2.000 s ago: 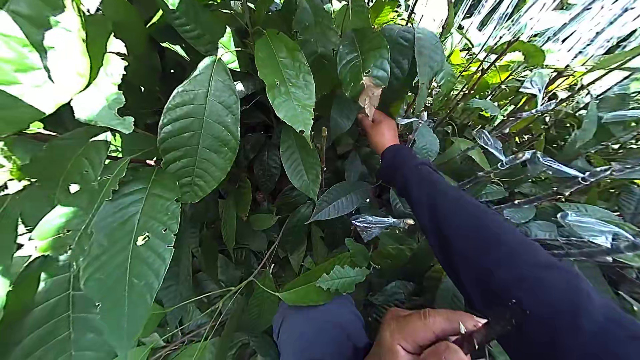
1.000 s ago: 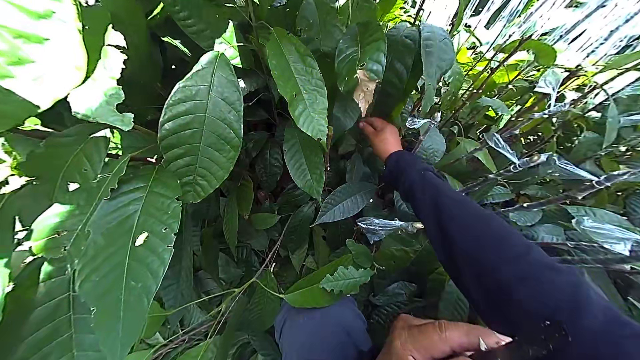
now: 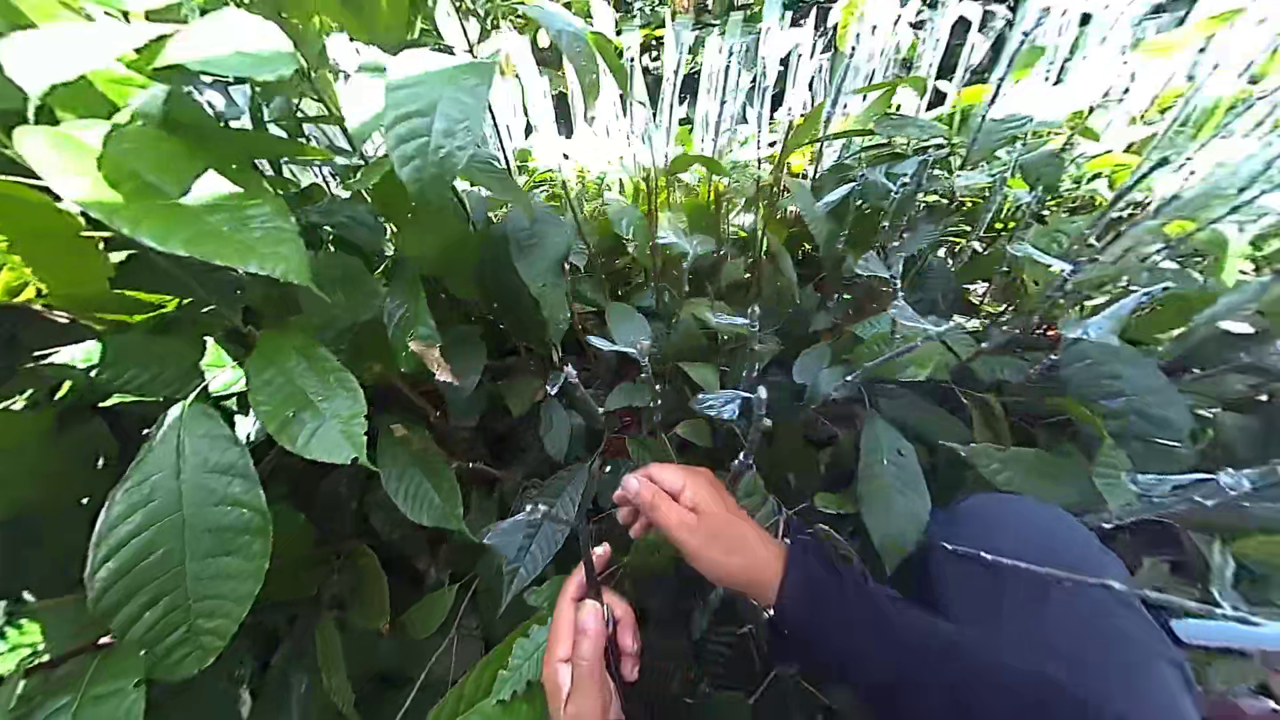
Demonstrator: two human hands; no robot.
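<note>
My left hand [image 3: 590, 640], low in the middle of the head view, has its fingers closed around a thin dark object [image 3: 588, 560] that points upward; whether it is a stem or a tool is unclear. Just above and to its right is my right hand [image 3: 690, 520], in a dark sleeve, with thumb and fingers curled close together. Any thin thing between those fingertips cannot be made out. A dark green leaf [image 3: 540, 530] hangs left of both hands. Behind them stands a cut stem [image 3: 757, 425] with clear plastic film [image 3: 722, 403] tied near its top.
Large leaves [image 3: 180, 540] crowd the left side. More stems with plastic wrapping [image 3: 910, 315] rise at the back and right. A dark-clothed knee [image 3: 1030, 590] is at lower right, with a thin twig [image 3: 1080, 578] crossing it. Bright upright strips fill the far background.
My right hand has come away from the browned leaf it was beside and is now close to my left hand. The view has swung to the right.
</note>
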